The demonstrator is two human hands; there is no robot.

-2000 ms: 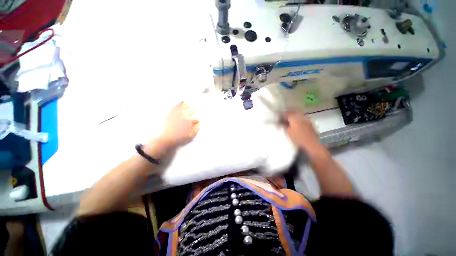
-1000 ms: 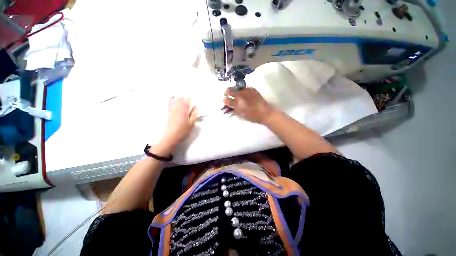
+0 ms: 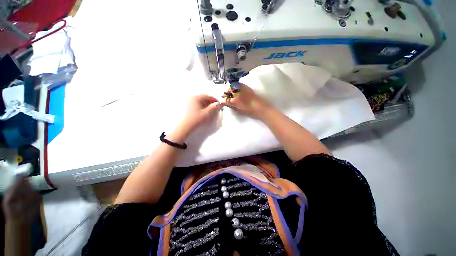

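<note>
White fabric (image 3: 310, 107) lies over the table and under the machine head, and much of it is overexposed. My left hand (image 3: 204, 111) pinches the fabric edge between its fingertips, just in front of the needle area. My right hand (image 3: 242, 100) is beside it on the right, close under the presser foot (image 3: 234, 80), with its fingertips on the same edge. A small dark tool, perhaps thread snips (image 3: 228, 94), shows at the right fingers. The white sewing machine (image 3: 300, 52) with a blue stripe stands behind the hands.
A black patterned tray or pouch (image 3: 382, 97) is at the table's right end. The table edge (image 3: 107, 172) runs in front of my lap. At the left are a neighbouring machine table with a blue part (image 3: 57, 112), white cloth pieces (image 3: 52, 52), red cloth (image 3: 42, 17) and another person's hand (image 3: 22, 192).
My right hand has come from the fabric's right side to the needle area. My left hand has moved right to meet it. The fabric now spreads further right. Another person's hand has appeared at lower left.
</note>
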